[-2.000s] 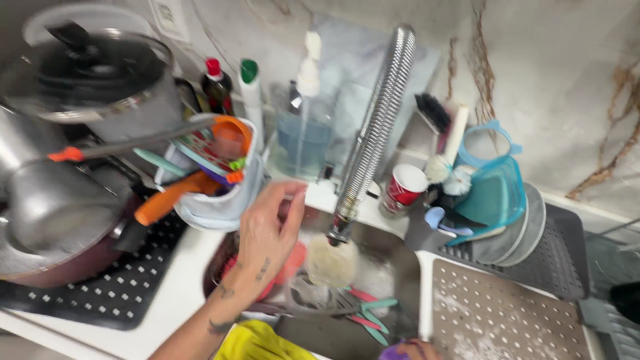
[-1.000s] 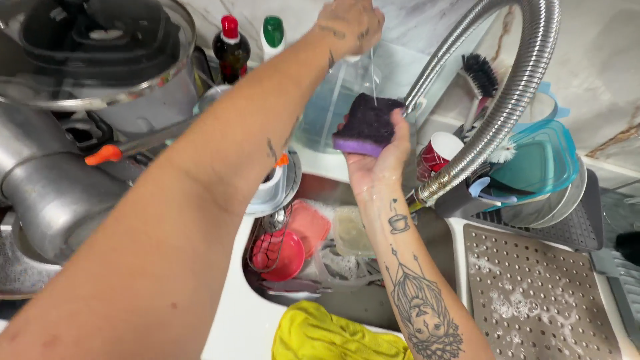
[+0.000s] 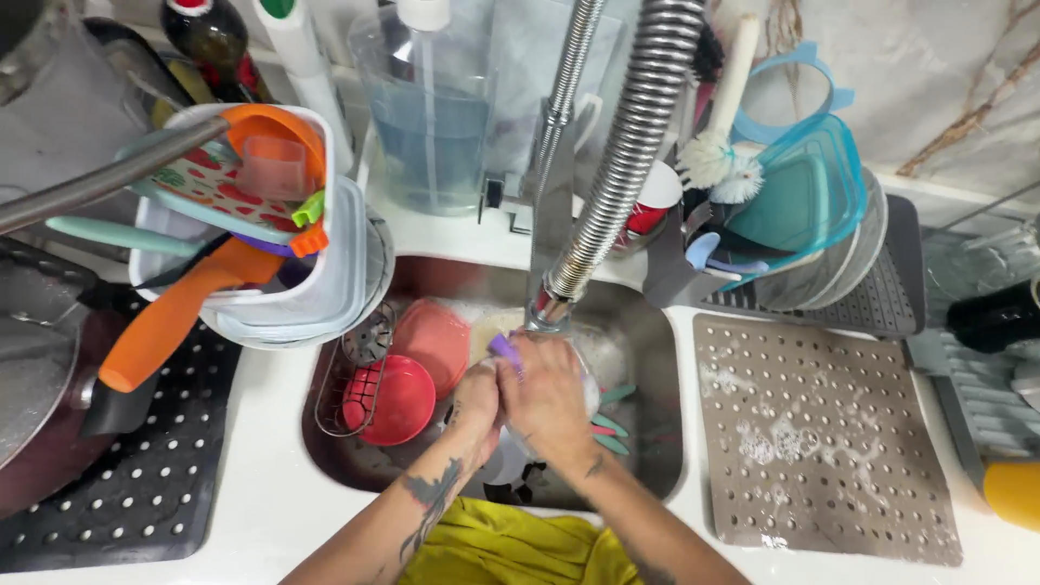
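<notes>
Under the metal spring faucet [image 3: 634,138], my two hands are pressed together over the sink [image 3: 642,341]. A purple-edged sponge [image 3: 505,351] is squeezed between them, mostly hidden by the fingers. My left hand [image 3: 475,398] grips it from the left side, and my right hand [image 3: 546,386] wraps over it from the right. In the sink, left of my hands, lie a red bowl [image 3: 402,398], a pink plastic dish [image 3: 435,345] and a wire rack [image 3: 333,406]. Mint-handled cutlery [image 3: 611,431] lies to the right of them.
A white tub [image 3: 329,284] of utensils stands left, beside a pot [image 3: 49,390] on a black mat. Behind are a pump bottle [image 3: 431,138] and a red-and-white cup [image 3: 654,199]. Containers [image 3: 804,195] and a perforated tray [image 3: 829,439] are right; yellow cloth [image 3: 520,544] hangs in front.
One hand was up by the pump bottle while the other held the sponge beside it. Both hands have come down together over the sink, around the sponge. The view has shifted.
</notes>
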